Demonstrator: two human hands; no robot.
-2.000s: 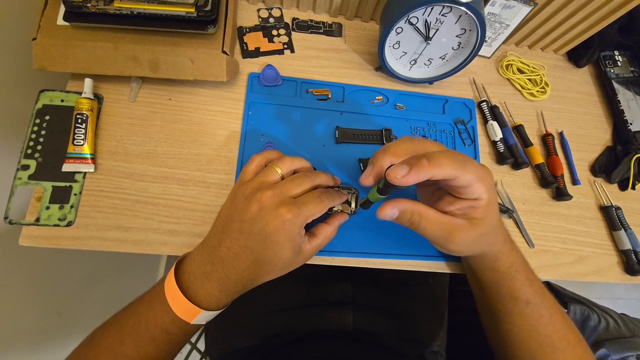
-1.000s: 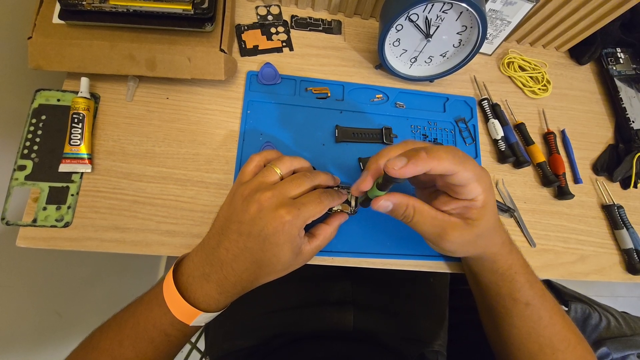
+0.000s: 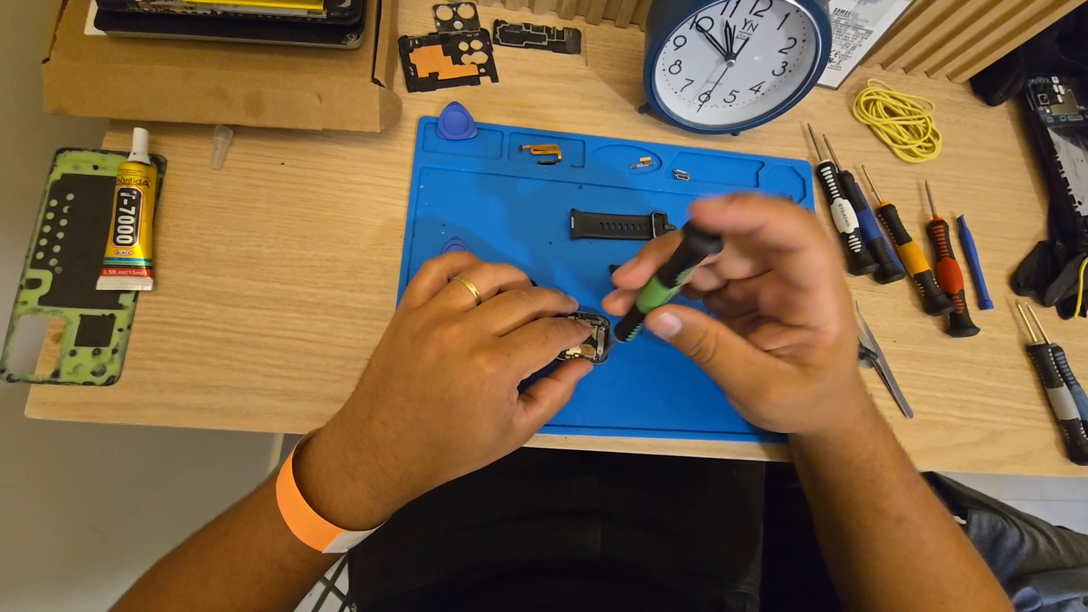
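My left hand (image 3: 476,357) grips an opened smartwatch case (image 3: 592,338) on the blue silicone repair mat (image 3: 493,221), its inner parts showing past my fingertips. In my right hand (image 3: 756,314) is a green and black precision screwdriver (image 3: 663,293), held tilted between thumb and fingers. Its lower end is close to the watch case's right edge; the tip is too small to make out. Behind my hands lies a black watch strap (image 3: 616,225) with a buckle. Small flex cable parts (image 3: 542,153) rest in the mat's top compartments, and a blue opening pick (image 3: 456,121) sits at its corner.
Several precision screwdrivers (image 3: 909,246), a blue pry tool (image 3: 974,262) and tweezers (image 3: 884,372) lie at the right. A blue alarm clock (image 3: 736,64) and a coiled yellow cord (image 3: 897,121) stand behind. At left are a glue tube (image 3: 129,217) on a phone back cover (image 3: 51,246) and a cardboard box (image 3: 221,85).
My right hand's fingers have shifted on the screwdriver, showing more of its handle than a second ago. My left hand stays on the watch case.
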